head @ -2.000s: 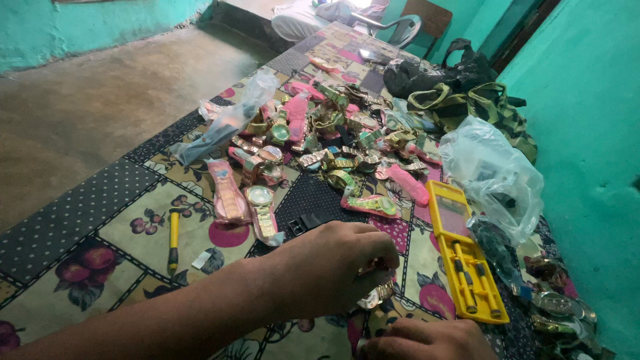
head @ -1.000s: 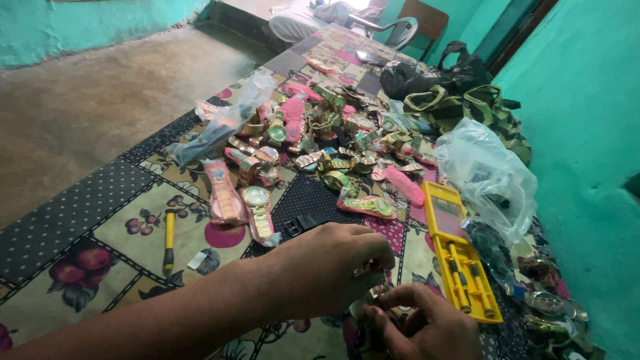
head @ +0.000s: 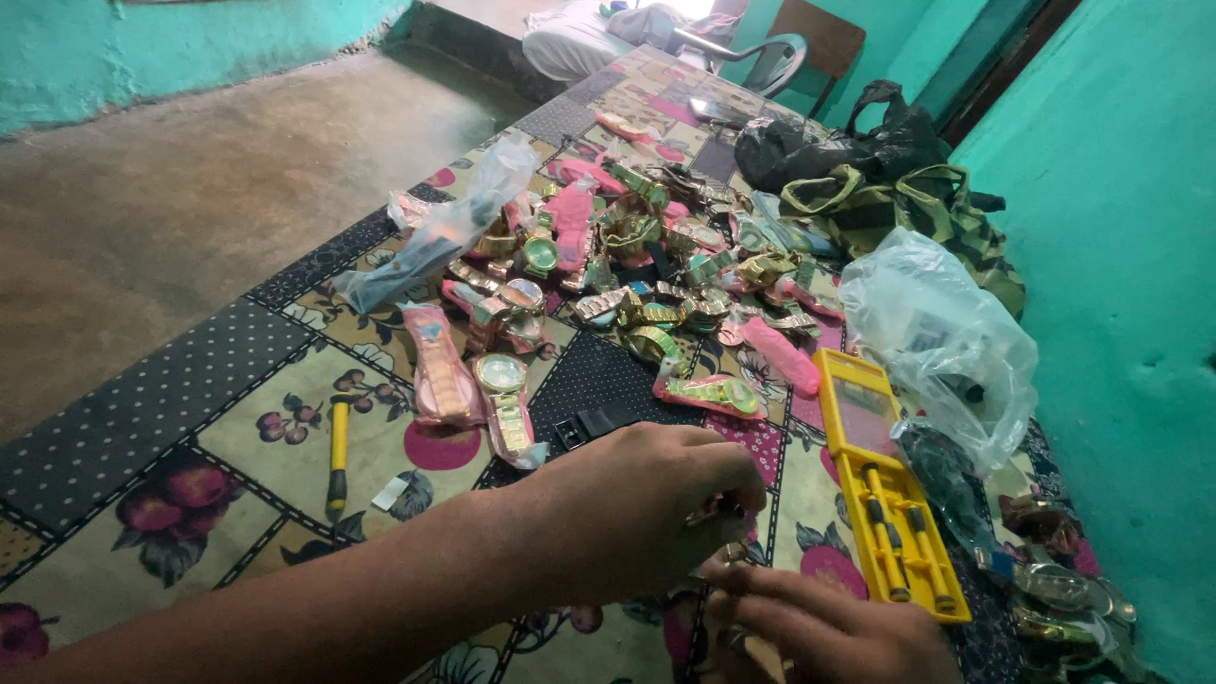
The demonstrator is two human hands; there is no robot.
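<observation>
My left hand (head: 655, 503) reaches across the tablecloth with its fingers curled on a small metal piece, probably part of a watch, mostly hidden. My right hand (head: 826, 622) is just below it, its fingers touching a metal watch band (head: 731, 556) that shows only in part. Beyond them lies a heap of metal-band wristwatches (head: 655, 309), some in pink wrapping. A yellow screwdriver (head: 338, 456) rests at the left. Near my right hand is an open yellow tool case (head: 902, 546) holding several small screwdrivers. A black clasp-like piece (head: 594, 426) lies behind my left hand.
A clear plastic bag (head: 940, 332) and a camouflage bag (head: 921, 214) lie along the right wall. Behind them is a black plastic bag (head: 855, 142). More watches (head: 1059, 589) sit at the lower right. A chair (head: 817, 43) stands past the table's far end.
My right hand has come up closer to my left hand since the earliest frame, and its fingers have now straightened somewhat. The left hand stays in nearly the same place.
</observation>
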